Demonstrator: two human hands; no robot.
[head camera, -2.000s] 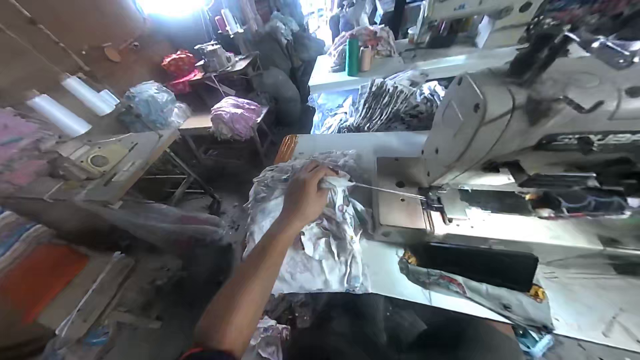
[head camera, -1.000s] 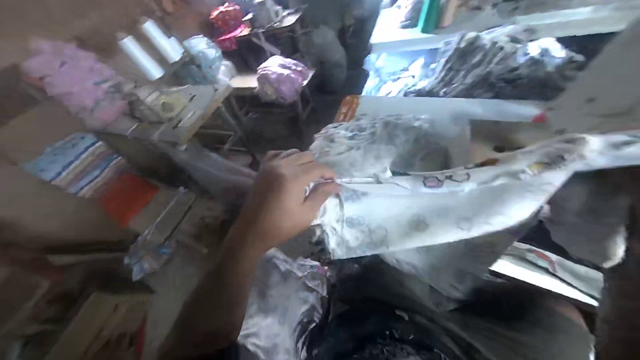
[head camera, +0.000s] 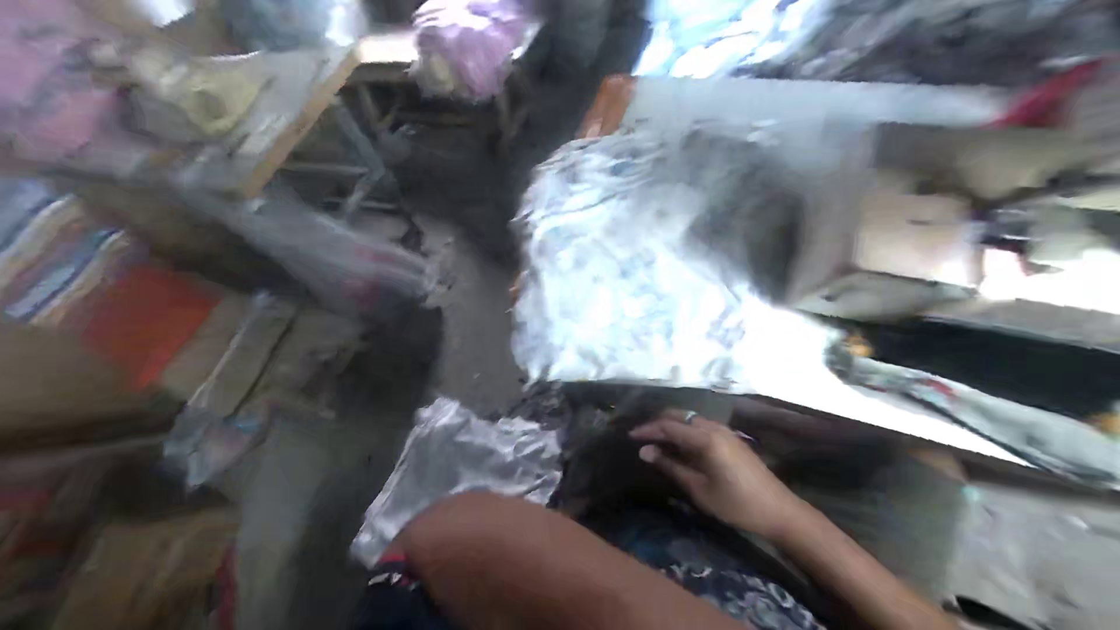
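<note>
My right hand (head camera: 704, 464) is below the front edge of the sewing table, its fingers loosely apart and nothing seen in them; a ring is on one finger. My left arm is bent across the bottom of the view, and its hand is out of sight. A stack of white patterned fabric pieces (head camera: 621, 271) lies on the table's left end. To its right is the bed of a sewing machine (head camera: 914, 241), blurred. A pale, shiny crumpled cloth (head camera: 477, 455) hangs or lies beside my left elbow.
A black flat object (head camera: 989, 359) and a printed cloth strip (head camera: 962, 411) lie along the table's front edge. At upper left stands another sewing table (head camera: 297, 105), with a pink bundle (head camera: 477, 44) beyond it. Fabric pieces are heaped behind my table.
A second ago my left hand held a white printed piece stretched over the table; now that hand is out of view and my right hand shows below the edge. The view has turned downward.
</note>
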